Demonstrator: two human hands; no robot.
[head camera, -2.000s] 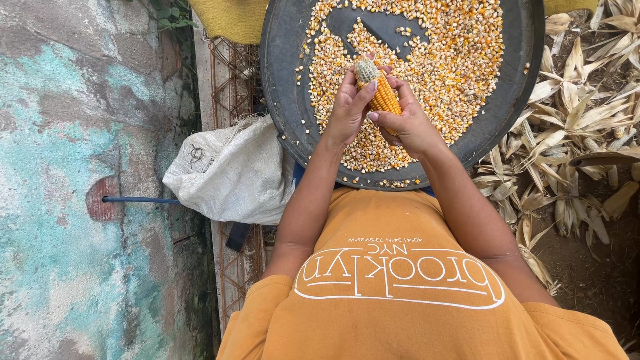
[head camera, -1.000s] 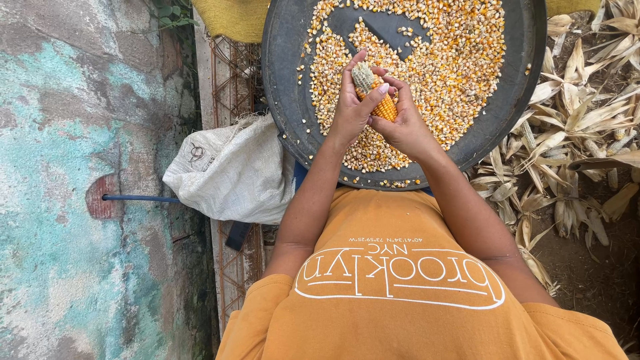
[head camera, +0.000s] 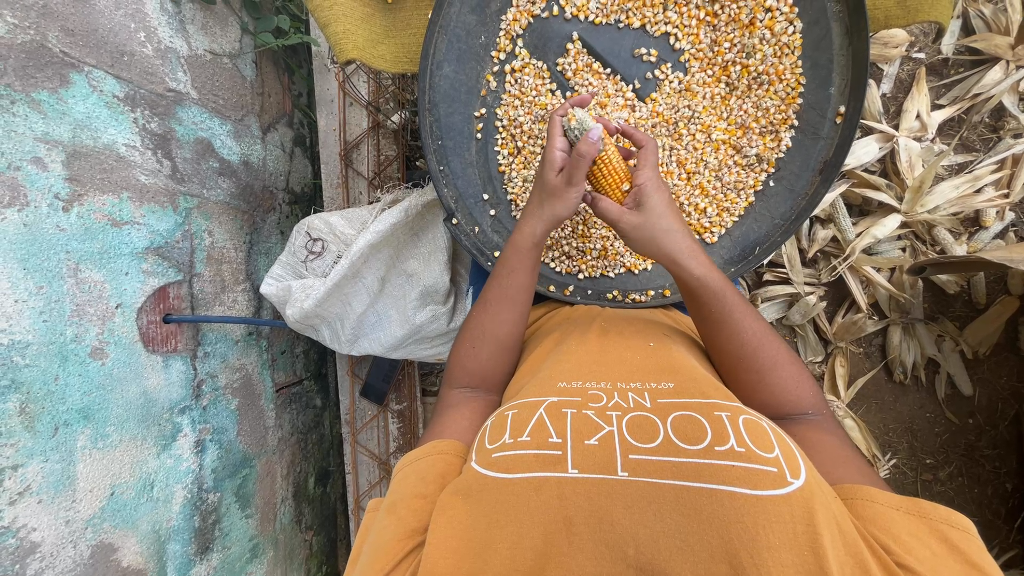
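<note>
An ear of dried corn (head camera: 610, 170) is held between both hands above a round black tray (head camera: 456, 172). Its upper end is pale, bare cob, while yellow-orange kernels remain on the lower part. My left hand (head camera: 566, 164) grips the bare end, with the thumb lying across the cob. My right hand (head camera: 644, 196) holds the lower, kernel-covered end from the right, fingers curled round it. Loose corn kernels (head camera: 720, 120) cover much of the tray under and around the hands. The fingertips behind the cob are partly hidden.
A white woven sack (head camera: 376, 280) lies left of the tray, by rusty wire lattice (head camera: 372, 136) and a weathered turquoise wall (head camera: 88, 280). Dry corn husks (head camera: 912, 184) and bare cobs cover the ground at right. Yellow cloth (head camera: 376, 32) shows behind the tray.
Both hands stay on the ear over the tray while their fingers shift around it. More of the kernel-covered part shows between the hands now than one second ago.
</note>
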